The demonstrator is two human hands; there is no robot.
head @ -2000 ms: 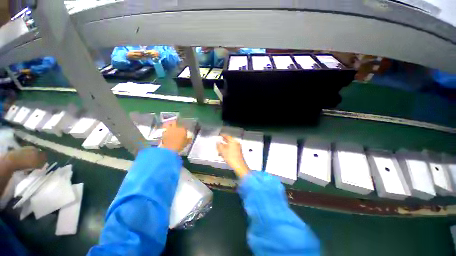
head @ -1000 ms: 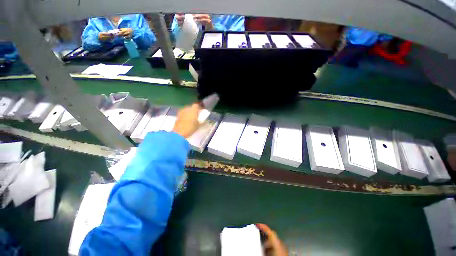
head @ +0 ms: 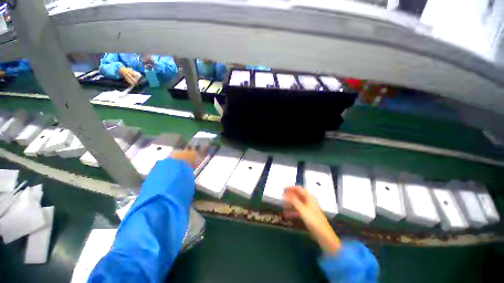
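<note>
White oblong phone boxes, some with a dark round spot, stand in a close row on the green belt. My left hand is at the row, left of centre, partly hidden by my blue sleeve. A small pale piece shows just beyond its fingers; whether I grip it is unclear. My right hand is over the near ends of the boxes right of centre, blurred, fingers partly curled; no object shows in it. Clear film and a white bundle lie by my left sleeve.
Loose white pieces lie at far left. A slanted grey post and overhead beam cross in front. Stacked black phone trays stand across the belt. A worn metal rail edges the belt. People in blue smocks sit beyond.
My right hand has moved up to the box row from the bottom edge, where it held a white stack now out of view. My left hand is lower and further left in the picture.
</note>
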